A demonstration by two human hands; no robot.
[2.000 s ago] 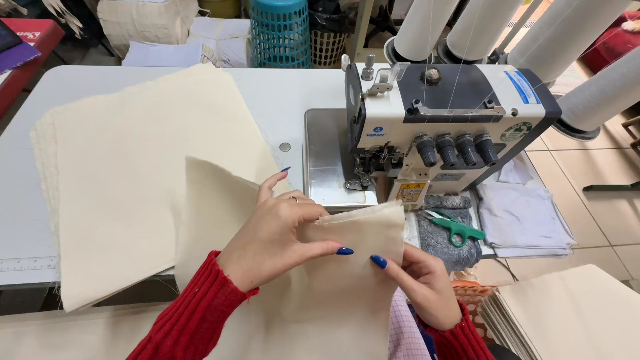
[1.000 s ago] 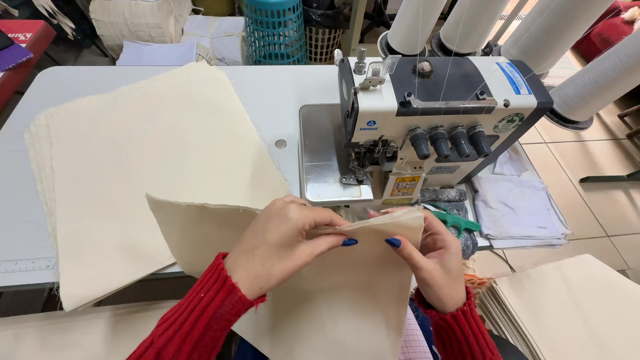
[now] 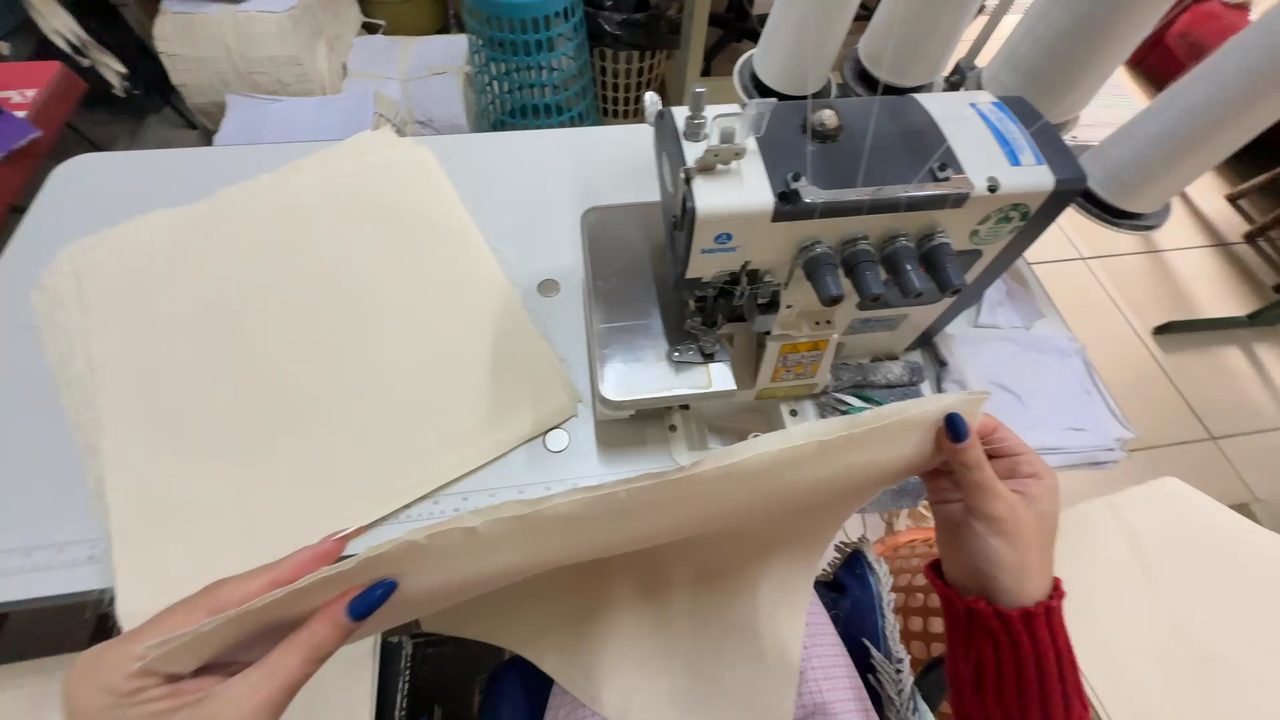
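A cream fabric panel (image 3: 640, 520) hangs stretched between my two hands, its long upper edge slanting up to the right. At its lower left end my left hand (image 3: 240, 630) pinches it, thumb in front and fingers behind. My right hand (image 3: 995, 505) grips the upper right corner between thumb and fingers. Just beyond the panel stands an overlock sewing machine (image 3: 850, 220) with a metal work plate (image 3: 630, 300); nothing lies under its presser foot that I can see. A stack of cream fabric panels (image 3: 300, 350) lies on the white table, left of the machine.
Large white thread cones (image 3: 1040, 50) rise behind the machine. Green-handled thread snips (image 3: 855, 402) lie partly hidden beyond the panel. Folded white cloths (image 3: 1040, 390) are at the right, near more cream panels (image 3: 1170, 600) and an orange basket (image 3: 910, 590). A blue basket (image 3: 530, 65) stands behind the table.
My hands were close together at the panel's upper edge; now they are far apart, with the left one moved down and left to the other end and the edge drawn out between them.
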